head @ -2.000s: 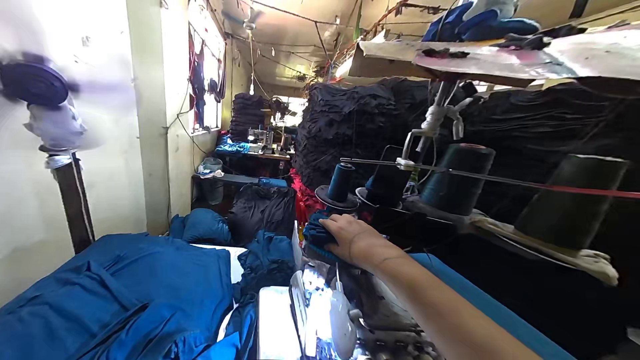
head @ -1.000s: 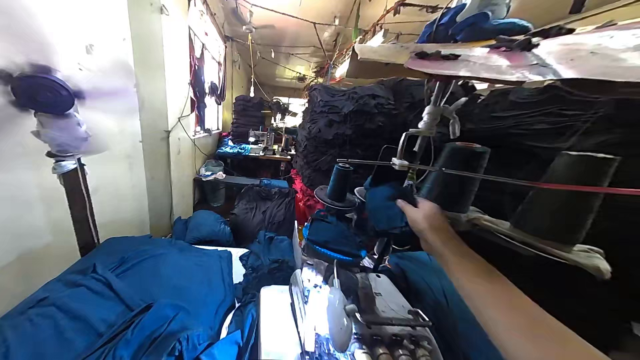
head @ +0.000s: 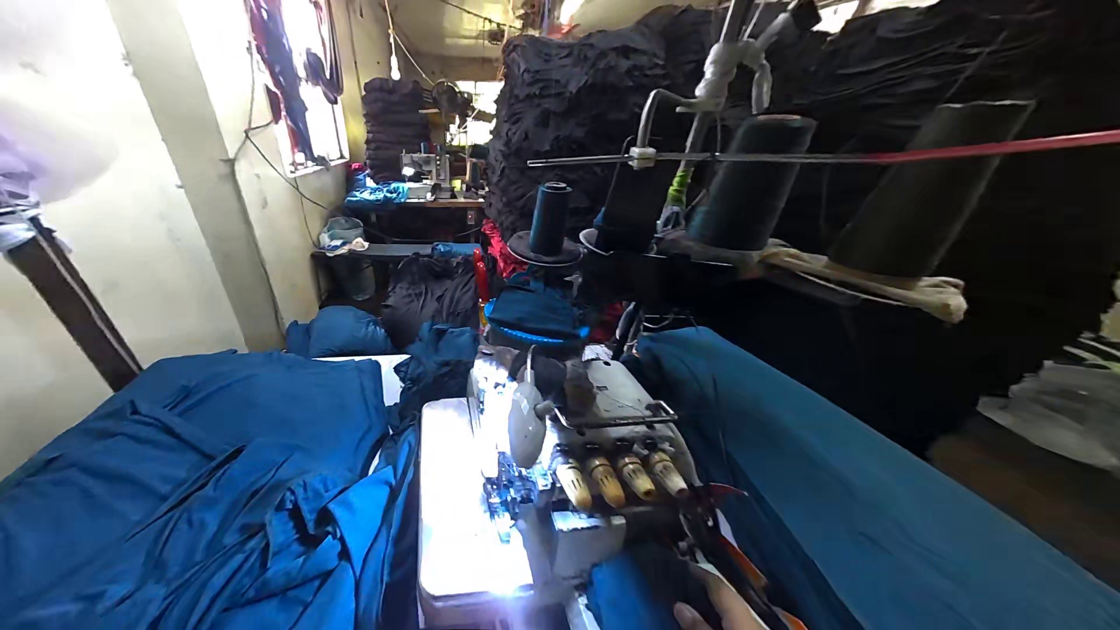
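Observation:
At the bottom edge my right hand (head: 722, 604) holds a folded piece of dark blue fabric (head: 643, 582) in front of an overlock sewing machine (head: 612, 394). The hand is partly cut off by the frame. Just above it are the machine's tension dials (head: 619, 479) and some orange-handled scissors (head: 744, 560). A lamp lights the machine's white bed plate (head: 455, 507). Behind the machine head, more blue fabric (head: 535, 311) lies in a bright blue-rimmed holder. My left hand is not in view.
Blue cloth (head: 192, 437) covers the left side, and a long blue cloth (head: 857, 472) runs along the right. Thread cones (head: 752, 184) stand on a rack beneath a thread rod (head: 595, 161). Behind rise large stacks of dark fabric (head: 577, 114). A dark post (head: 79, 306) stands at left.
My right hand has come from the thread rack down to the front of the machine, with the blue fabric in it. The view has tilted down and to the right.

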